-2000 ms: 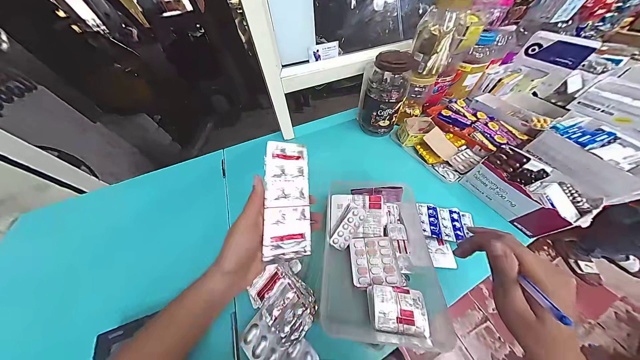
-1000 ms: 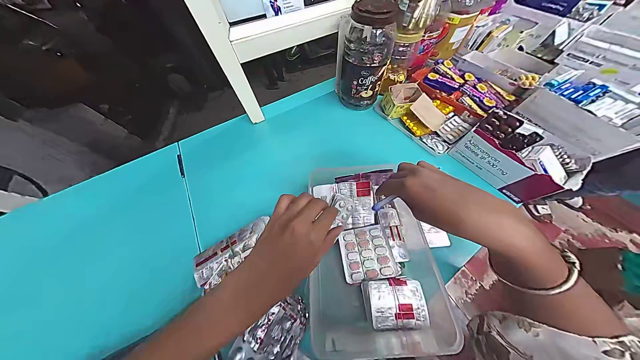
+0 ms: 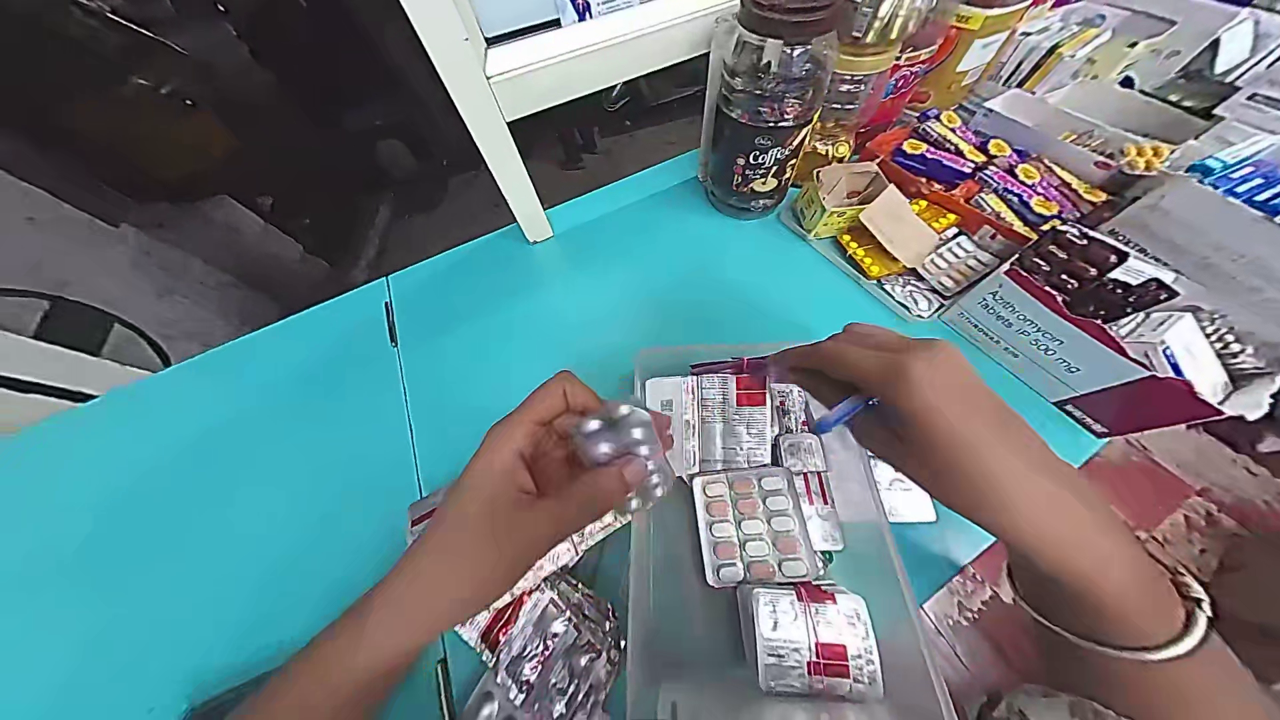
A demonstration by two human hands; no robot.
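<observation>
My left hand (image 3: 560, 465) grips a small blister pack with round silvery pockets (image 3: 625, 450), just left of a translucent plastic tray (image 3: 665, 640). My right hand (image 3: 850, 380) reaches over the tray's far end with a blue pen (image 3: 845, 413) held in it; its fingertips are partly hidden. Inside the tray lie a blister pack of pink and white tablets (image 3: 757, 527), a white and red pack (image 3: 735, 425), a smaller silver pack (image 3: 802, 452) and a bundle of packs with red bands (image 3: 818, 642). Left of the tray, foil strips (image 3: 560, 650) are piled, partly under my left arm.
A coffee jar (image 3: 765, 120) stands by the white frame post (image 3: 490, 130). Right of it are boxes of sweets (image 3: 990, 170), a small tray of yellow blister packs (image 3: 870, 250) and an azithromycin tablet box (image 3: 1040, 330). A white card (image 3: 903, 490) lies right of the tray.
The long white and red strip my left hand held two seconds ago is out of that hand. Both hands were over the tray a second ago; my left hand has moved back left, holding a small blister pack.
</observation>
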